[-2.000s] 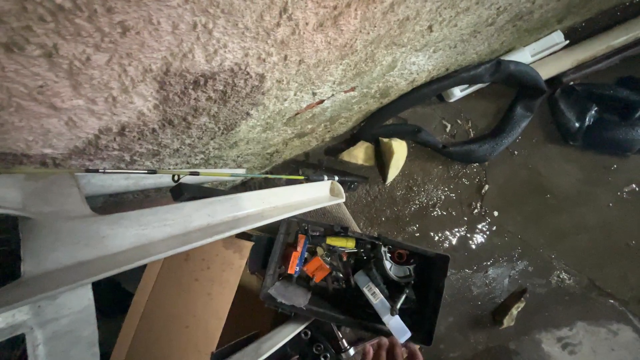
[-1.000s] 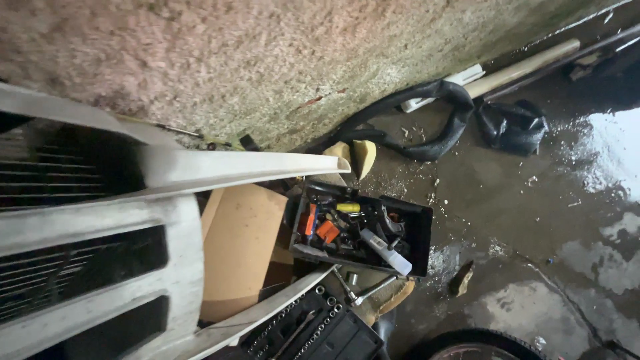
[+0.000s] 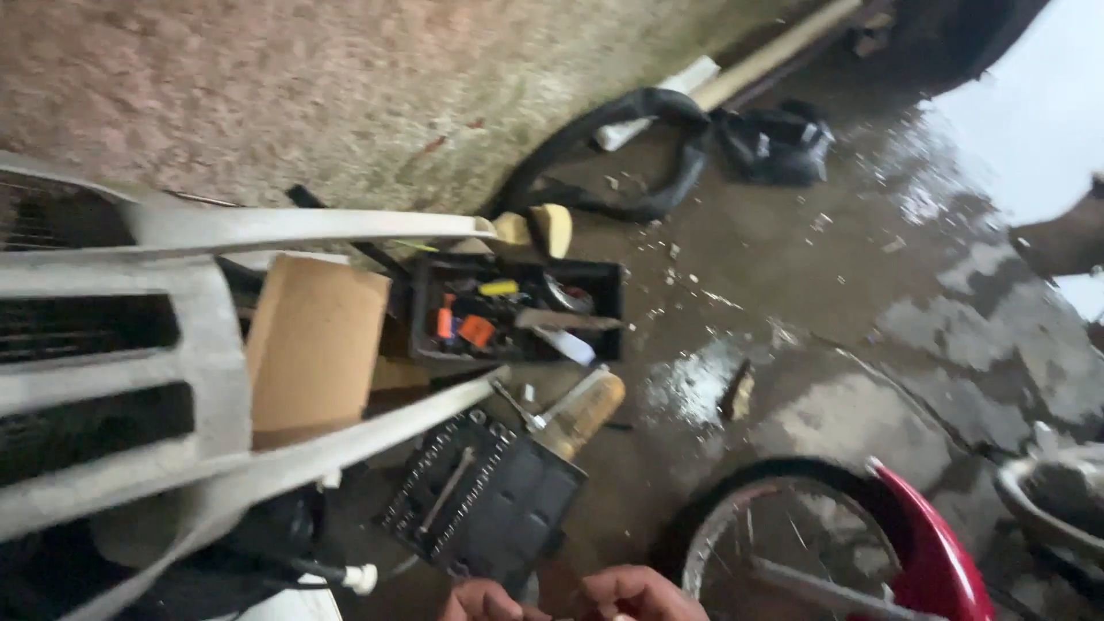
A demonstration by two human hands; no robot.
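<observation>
At the bottom edge of the head view are my left hand (image 3: 488, 601) and, close to its right, my right hand (image 3: 640, 595). Both have bent fingers; blur and the frame edge hide whether they hold anything. Just above them lies an open black socket set case (image 3: 509, 509) with rows of sockets and a metal tool. A ratchet-like metal tool (image 3: 565, 402) rests beyond the case, by a tan worn block (image 3: 588, 414). Farther up, a black toolbox (image 3: 608, 302) holds orange pieces (image 3: 476, 330), a yellow item (image 3: 498, 288) and other loose tools.
An overturned white plastic chair (image 3: 194, 345) and a cardboard box (image 3: 319, 345) fill the left. A spoked wheel (image 3: 703, 552) with a red fender (image 3: 940, 535) stands lower right. A black rubber tube (image 3: 690, 164) and a black plastic bag (image 3: 768, 147) lie by the rough wall (image 3: 345, 95) on wet concrete.
Both hands now show at the bottom edge; one second ago neither was visible. A brown, elongated item now lies across the toolbox. The view has shifted, showing more of the red-fendered wheel.
</observation>
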